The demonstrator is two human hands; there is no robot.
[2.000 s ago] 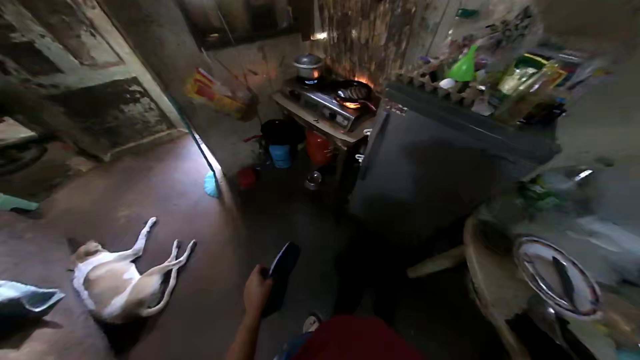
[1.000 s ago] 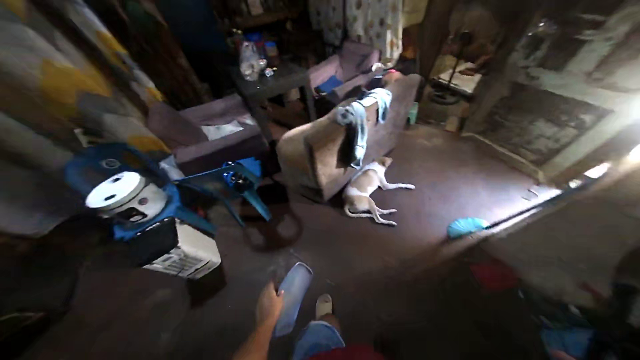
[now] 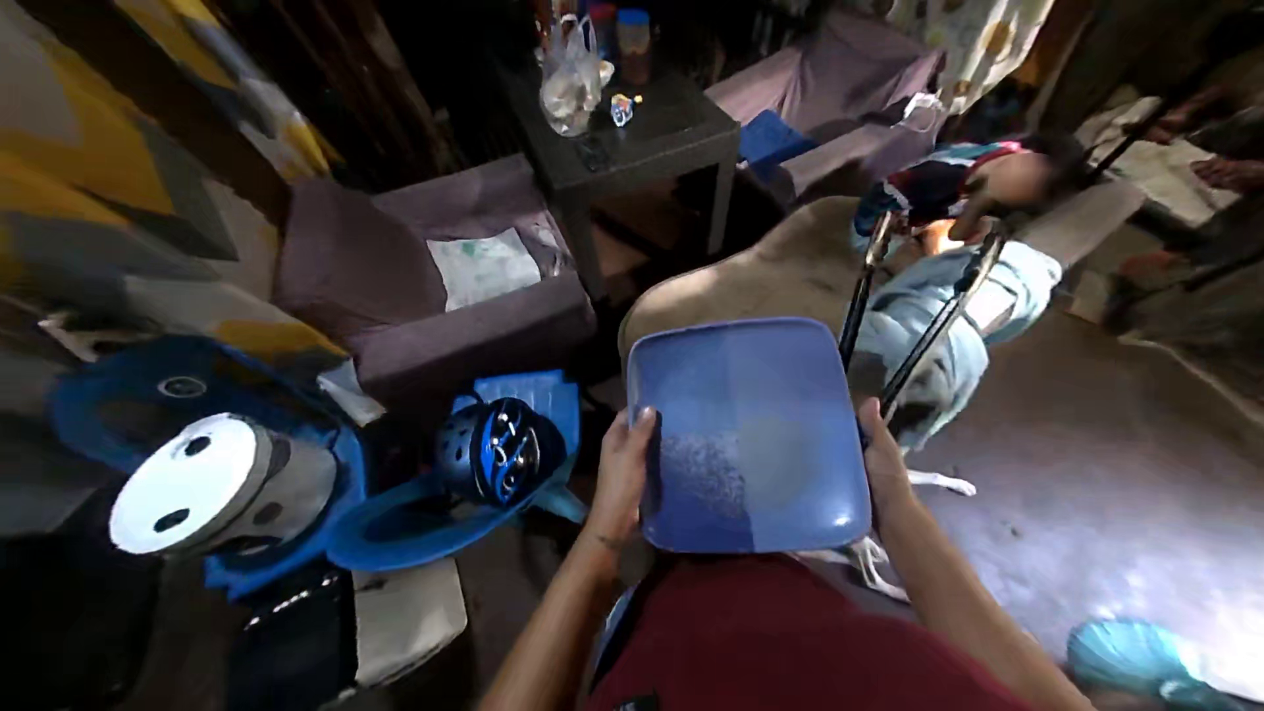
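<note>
A blue square plastic tray or plate (image 3: 750, 434), with rounded corners and a slightly raised rim, is held flat in front of my body. My left hand (image 3: 624, 469) grips its left edge, thumb on top. On its right edge is my right hand (image 3: 882, 454), with most of its fingers hidden beneath. The tray's surface carries pale speckles and a two-toned patch of light. Behind its far edge lies the tan back of a sofa (image 3: 731, 281). Light blue cloths (image 3: 928, 326) hang by its right corner, beside two dark poles or straps (image 3: 938, 331).
Left, a blue plastic chair (image 3: 425, 523) holds a helmet (image 3: 499, 449), near a white-lidded container (image 3: 188, 484). Ahead are an armchair (image 3: 444, 306) and a dark table (image 3: 642, 148) with a plastic bag (image 3: 573, 84). A person (image 3: 958, 197) is beyond the sofa. A dog's legs (image 3: 869, 563) show below the tray.
The view has swung left from the stove and refrigerator toward the seats. The blue tray, earlier in my left hand alone, is now raised and held by both hands. A person now shows by the sofa.
</note>
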